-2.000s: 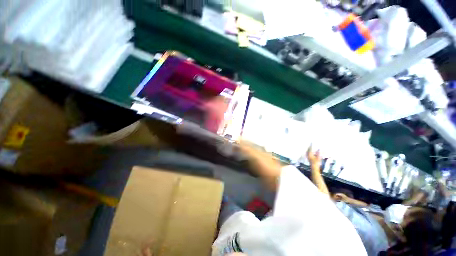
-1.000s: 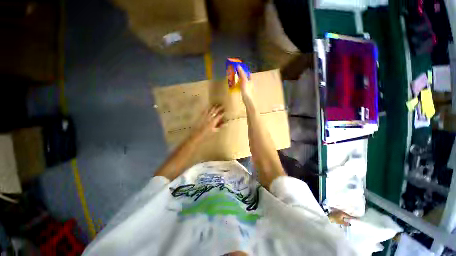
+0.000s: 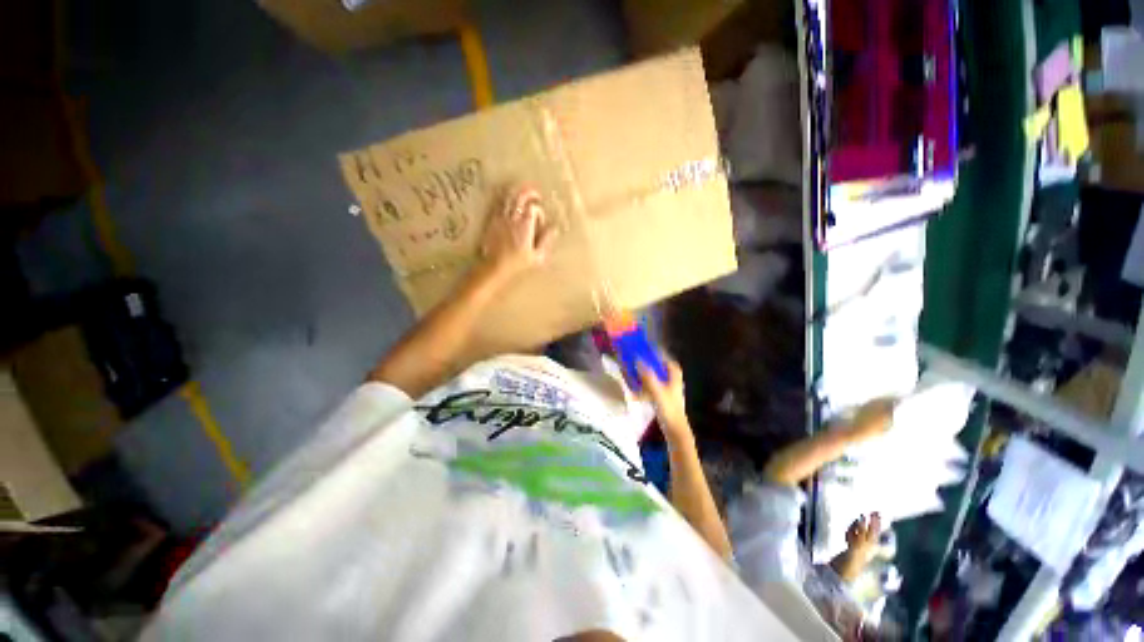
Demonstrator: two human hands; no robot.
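A closed brown carton (image 3: 640, 138) stands in front of me, with dark handwriting on its left part and a shiny strip of clear tape (image 3: 571, 188) across its top. My left hand (image 3: 517, 228) rests on the carton top, left of the tape strip, and holds nothing. My right hand (image 3: 662, 383) grips the orange and blue tape dispenser (image 3: 636, 350) at the carton's near edge, at the end of the tape strip.
The green bench (image 3: 991, 238) is at the right, with a dark red-purple flat box (image 3: 888, 88) and white bagged products (image 3: 872, 307). Another person's arm (image 3: 828, 445) reaches onto it. More cartons (image 3: 376, 19) stand ahead on the grey floor; a dark object (image 3: 132, 339) lies left.
The tape dispenser has moved in my right hand from the carton's far edge to its near edge. A tape strip now shows along that path. My left hand stays on the carton.
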